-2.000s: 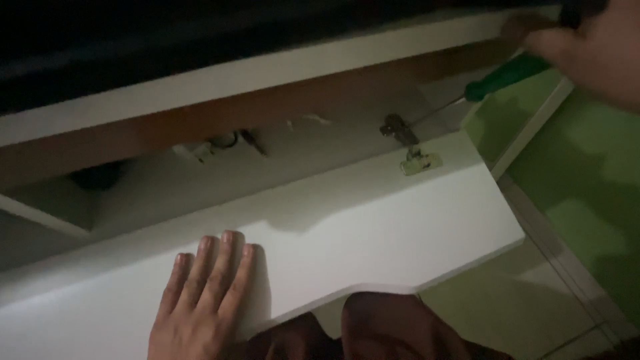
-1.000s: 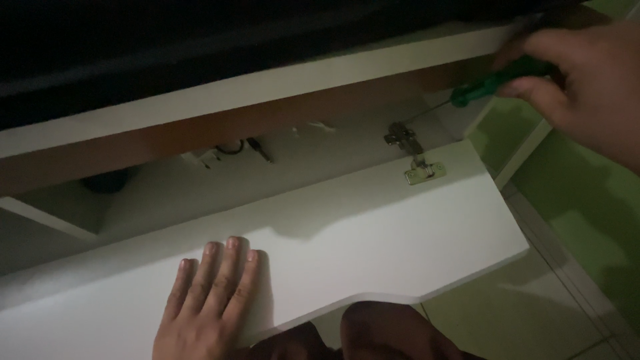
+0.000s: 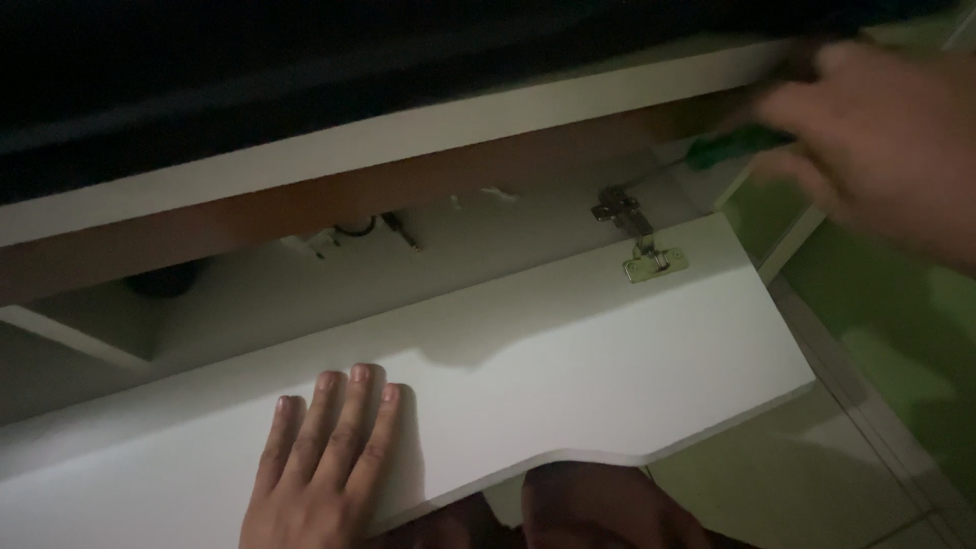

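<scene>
My left hand [image 3: 324,465] lies flat, fingers together pointing up, on a white panel [image 3: 579,358] that is folded down in front of a cabinet. Near the panel's right end sits a metal concealed hinge [image 3: 656,263], whose arm reaches to a mounting plate [image 3: 619,210] on the cabinet floor. At the upper right my right hand [image 3: 862,130], blurred, is around the green handle of a screwdriver [image 3: 732,147]. The thin shaft slants down left towards the mounting plate; whether its tip touches a screw is too dim to tell.
Inside the cabinet lie a white plug with cable [image 3: 313,245], a dark cable connector [image 3: 400,230], small white bits [image 3: 499,194] and a dark object [image 3: 164,280] beside a divider [image 3: 84,335]. The cabinet's front edge [image 3: 396,130] runs above. A green wall [image 3: 907,328] stands at right; my knees are below the panel.
My right hand has shifted and turned about the screwdriver handle, whose shaft still points towards the hinge's mounting plate. My left hand stays on the panel.
</scene>
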